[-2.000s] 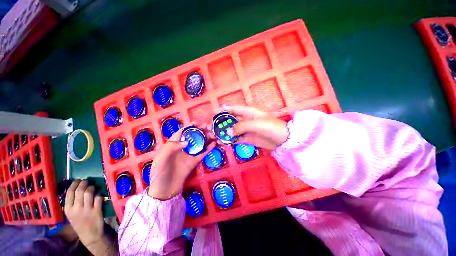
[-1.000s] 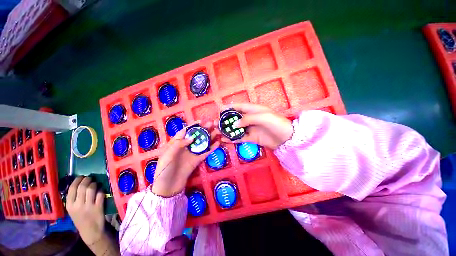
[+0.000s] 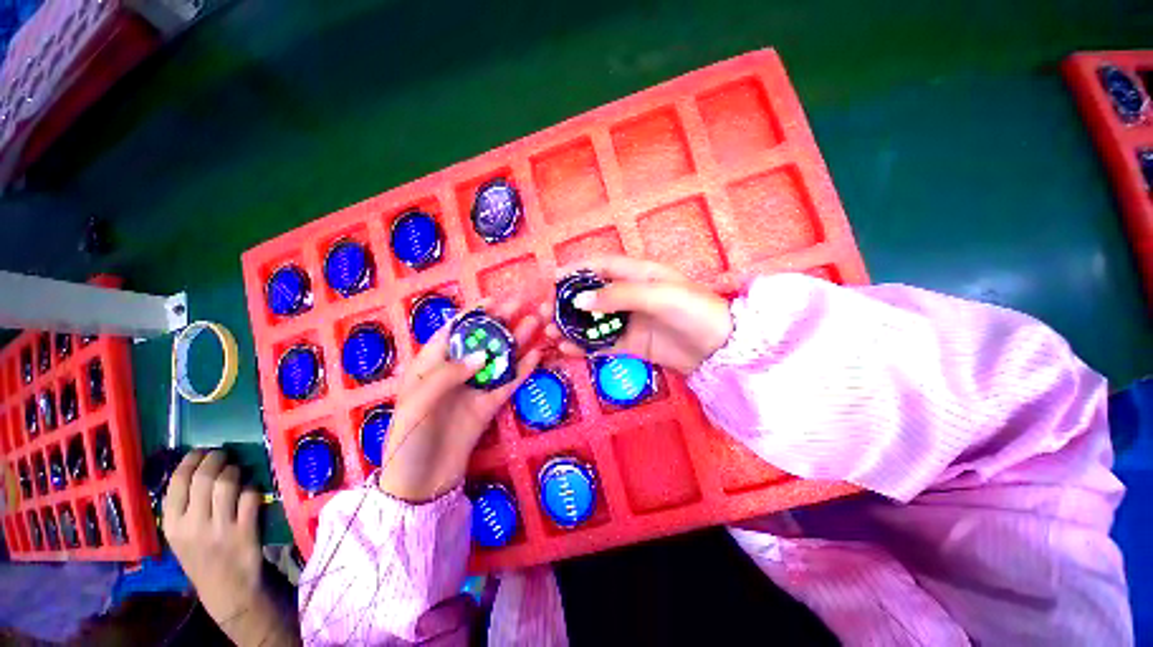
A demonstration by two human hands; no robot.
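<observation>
My left hand holds a round watch head with green icons on its lit face, the thumb on the display. My right hand holds a second watch head, dark with a few pale green icons, a fingertip on its glass. Both are held side by side above the red foam tray. Several blue-lit watch heads sit in the tray's left and lower pockets. One greyish-purple lit watch head sits in the top row. The pockets at the upper right are empty. My hands hide some middle pockets.
A neighbour's red tray with dark watches is at the left, with another person's hand beside it. A yellowish ring lies by a pale metal post. Another red tray is at the right edge. Stacked trays are upper left.
The display in my left hand has gone from pale blue to green icons. The one in my right hand shows fewer icons than before, with a fingertip over its upper part. Both hands remain nearly in place.
</observation>
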